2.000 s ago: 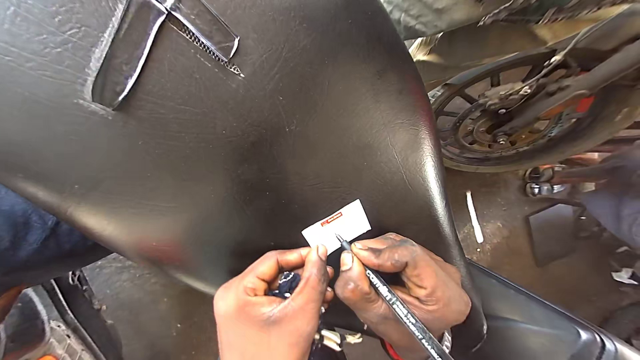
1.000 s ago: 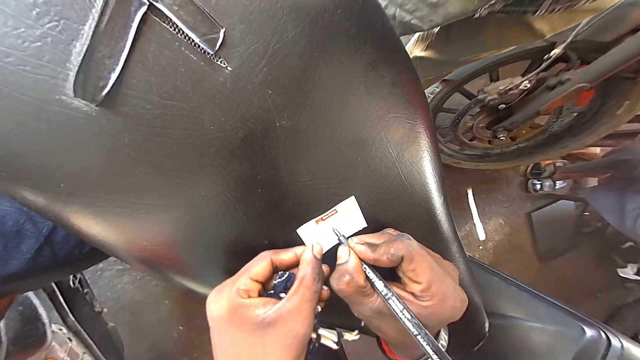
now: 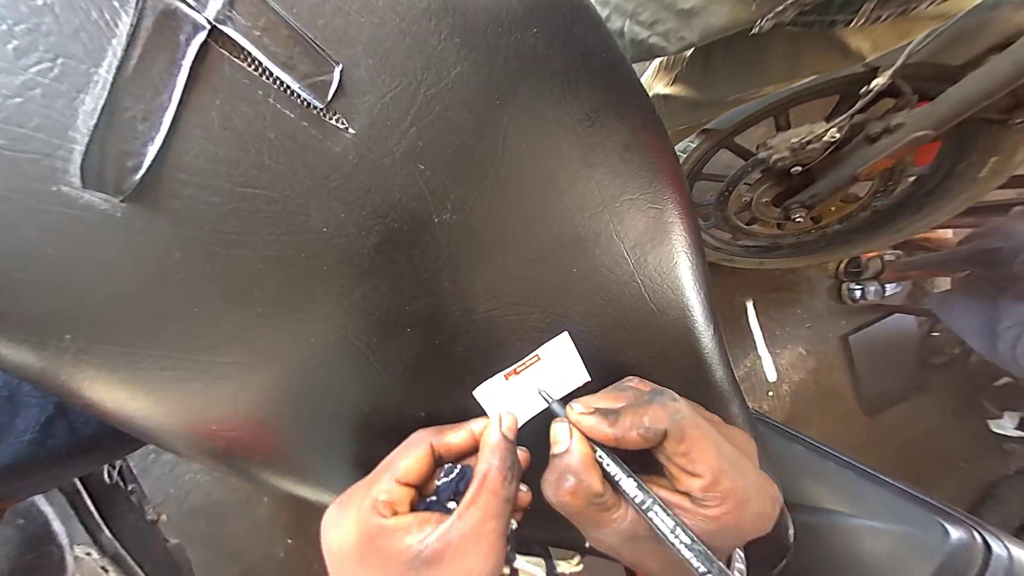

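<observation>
Between thumb and fingers, my left hand (image 3: pixel 432 500) pinches the lower left corner of a small white tag (image 3: pixel 552 368) with a red printed mark. Some dark blue cord or fabric (image 3: pixel 450 486) is tucked inside the same hand. My right hand (image 3: pixel 664 464) grips a black Camlin marker pen (image 3: pixel 640 492), its tip at the tag's surface near the middle. Both hands are over a black motorcycle seat (image 3: pixel 384 264); the tag is just above or on it, I cannot tell which.
Black strips and a strip of teeth like a zip (image 3: pixel 280 84) cross the seat's upper left. Beyond it stand a motorcycle wheel (image 3: pixel 784 192) and a person's sandalled feet (image 3: pixel 870 280). A dark flat panel (image 3: pixel 888 360) and a white strip (image 3: pixel 760 340) lie on the ground.
</observation>
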